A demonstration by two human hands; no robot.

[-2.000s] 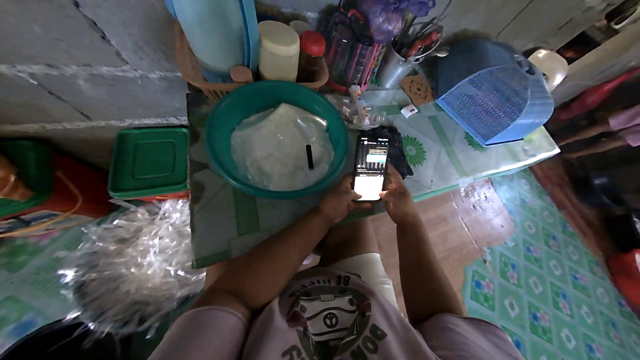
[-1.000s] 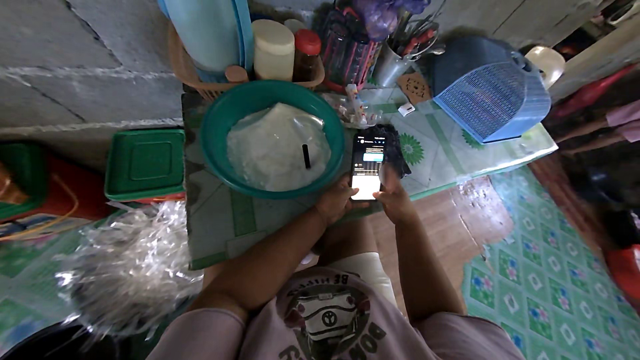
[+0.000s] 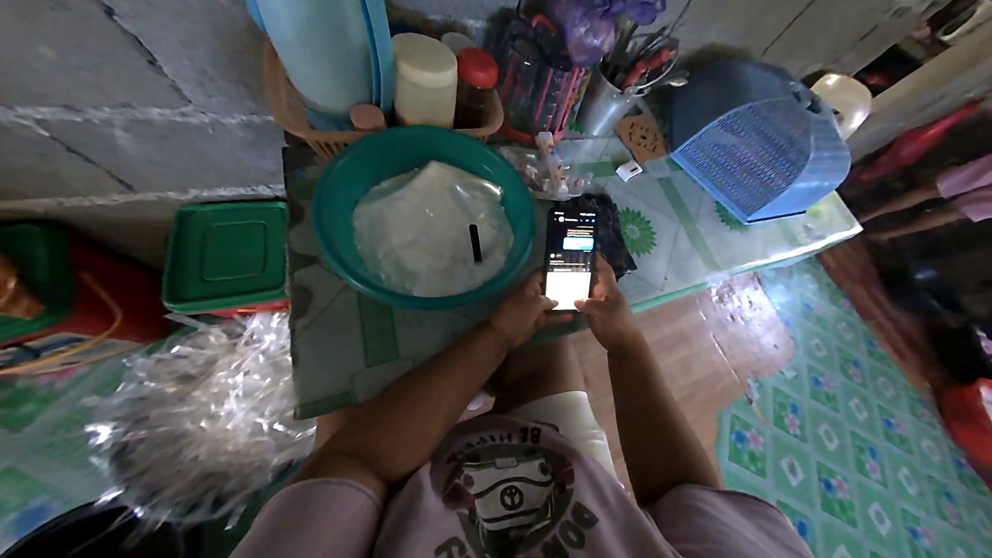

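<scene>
A smartphone (image 3: 571, 252) with a lit screen is held upright between my two hands, over the table's front edge. My left hand (image 3: 527, 308) grips its lower left side, the thumb at the bright lower part of the screen. On the lower right side my right hand (image 3: 608, 306) holds it, its thumb also at the screen. A black plastic bag (image 3: 616, 242) lies just behind and right of the phone. Left of the phone stands a green plastic basin (image 3: 329, 225) with clear plastic bags (image 3: 418, 225) and a small black strip (image 3: 475, 242) in it.
Behind the basin, a basket (image 3: 291, 108) holds jars and a blue container. A utensil holder (image 3: 607, 105) and a blue plastic cover (image 3: 763, 147) stand along the wall. A green-lidded container (image 3: 226, 256) and a heap of clear plastic strips (image 3: 209, 411) are left of the table.
My right thumb was raised beside the phone one second ago and is now at the lower part of its screen. The phone stays in both hands.
</scene>
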